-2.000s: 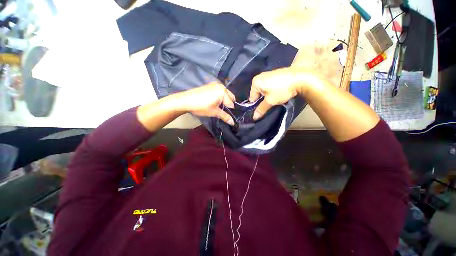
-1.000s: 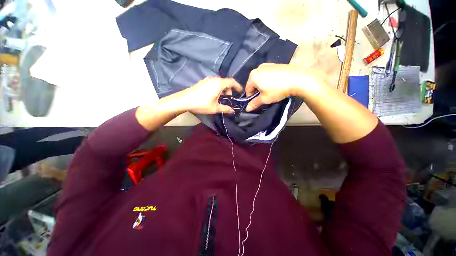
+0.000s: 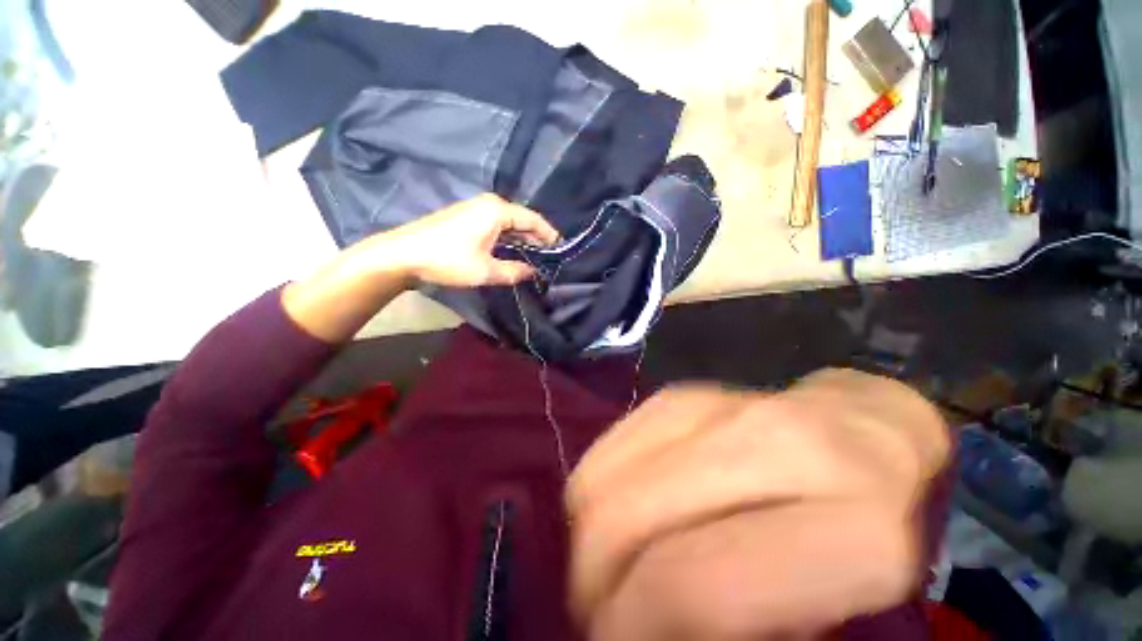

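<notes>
The dark navy garment [image 3: 589, 138] lies on the pale table's near edge, its grey inner side showing white stitch lines. A rounded opening with a white edge strip [image 3: 651, 269] faces my body. My left hand [image 3: 482, 244] pinches the garment edge at the left of this opening. My right hand [image 3: 764, 501] is large and blurred, close to the camera, away from the cloth; its fingertips cannot be made out. A white thread [image 3: 549, 407] hangs from the work over the maroon top and passes behind my right hand. No needle can be made out.
On the pale table [image 3: 739, 257], right of the garment, are a wooden ruler [image 3: 810, 119], blue pad [image 3: 845, 210], gridded sheet [image 3: 964, 207], metal block [image 3: 879, 54] and small red item [image 3: 875, 112]. A red object [image 3: 336, 428] is below the table edge at left.
My right hand has left the garment edge and moved down and toward the camera. My left hand still holds the edge. The opening is more exposed, and the table view has shifted left.
</notes>
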